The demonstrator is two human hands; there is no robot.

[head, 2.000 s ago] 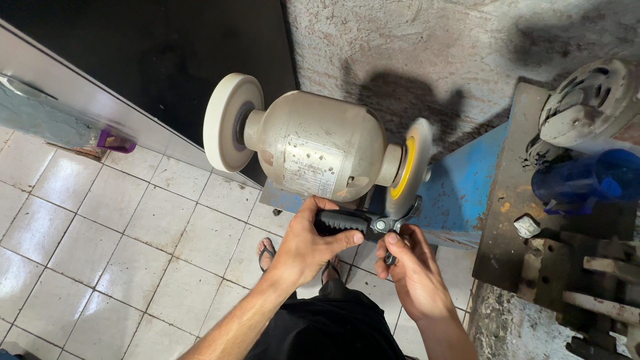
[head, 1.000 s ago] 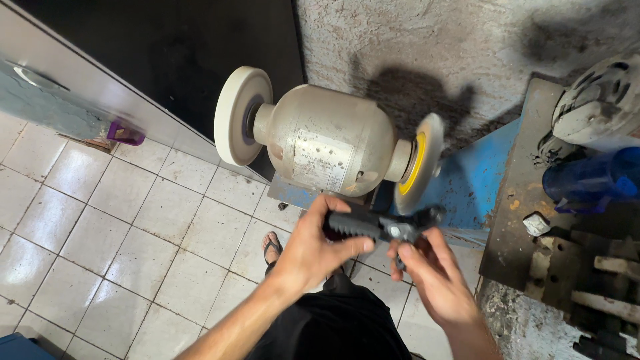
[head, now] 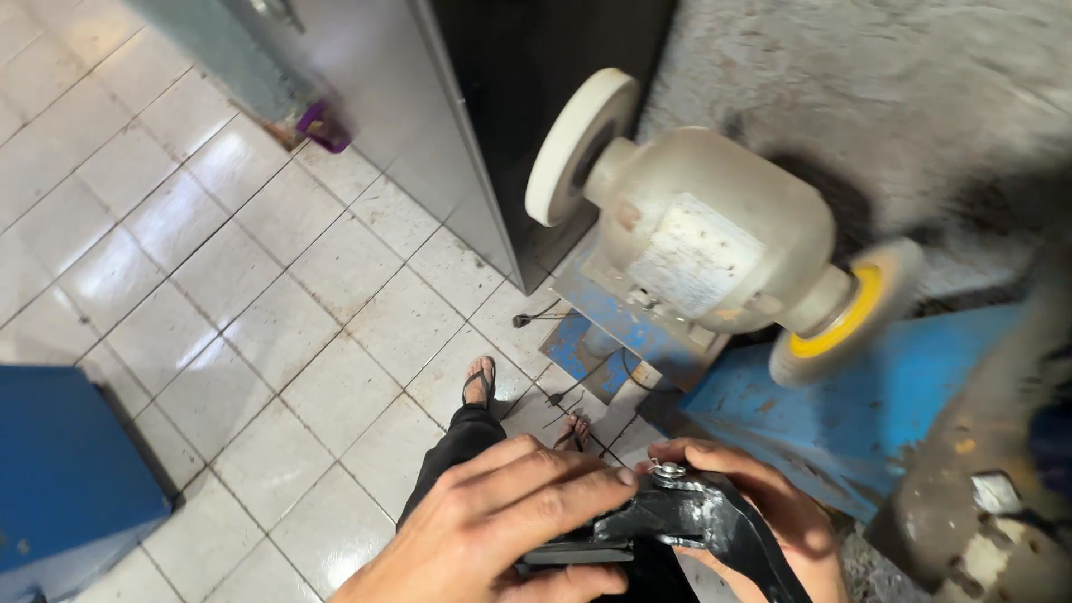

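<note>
Near the bottom of the head view, both hands hold a black metal tool (head: 695,519) with a ribbed or flat grip, a pivot bolt and a curved arm; its exact kind is unclear. My left hand (head: 511,519) lies over its grip end, fingers on top and thumb below. Around the pivot end, my right hand (head: 754,494) supports it from behind, partly hidden by the tool. Beyond the hands stands a bench grinder (head: 729,218) with a pale wheel (head: 578,146) at its left and a blurred wheel with a yellow hub (head: 846,314) at its right.
The grinder rests on a blue, worn metal stand (head: 628,310), with cables on the tiled floor (head: 335,335) beside it. A dark cabinet panel (head: 553,100) stands behind. A blue box (head: 67,477) is at lower left, a metal bench (head: 930,502) at lower right.
The view has turned and moved markedly. Both hands and the tool are now farther from the wheel with the yellow hub, and the tool's curved arm points down toward the right.
</note>
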